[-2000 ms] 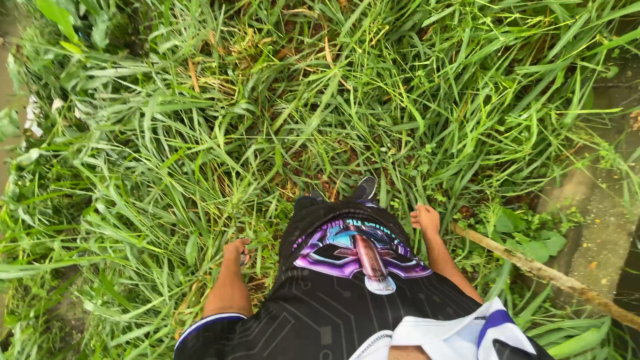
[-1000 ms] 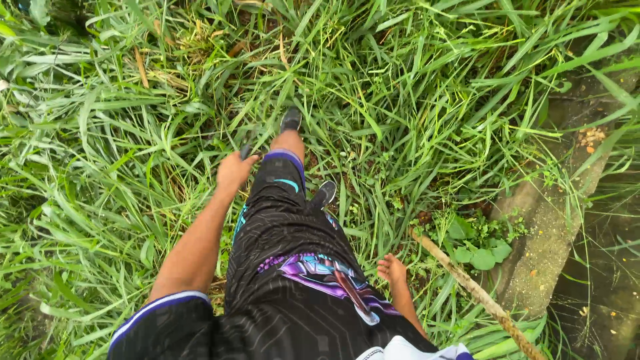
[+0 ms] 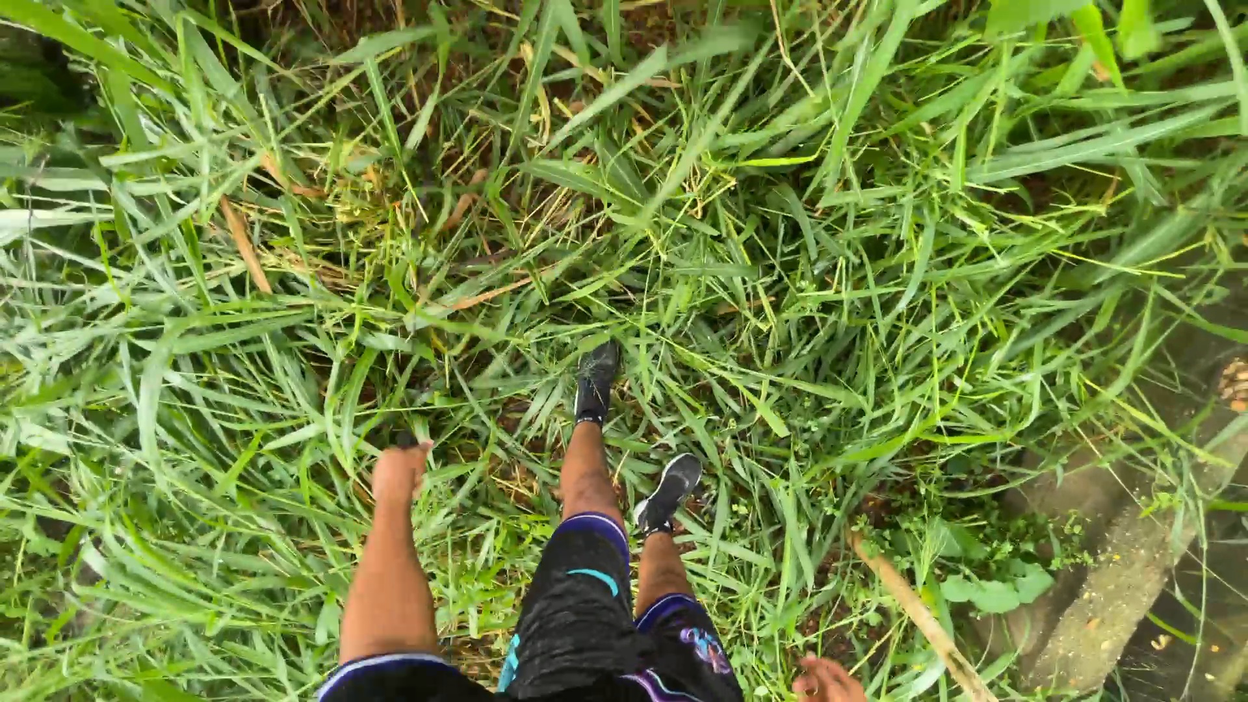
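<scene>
My left hand hangs over the long grass left of my legs, its fingers curled round a small dark object; only a bit of it shows, and I cannot tell what it is. At the bottom edge, partly cut off, my right hand has loosely bent fingers and nothing visible in them. Between the hands are my black shorts with purple trim. One black shoe stands ahead in the grass, the other black shoe behind it to the right.
A long wooden stick lies at the lower right, close to my right hand. Beyond it runs a concrete edge with dark, wet-looking ground beside it. Broad-leaved plants grow by the stick. Dry stalks lie in the grass at the upper left.
My legs have come into fuller view, stepping through the grass. My left hand, raised near my knee one second ago, is now lower and farther out to the left. The view has shifted.
</scene>
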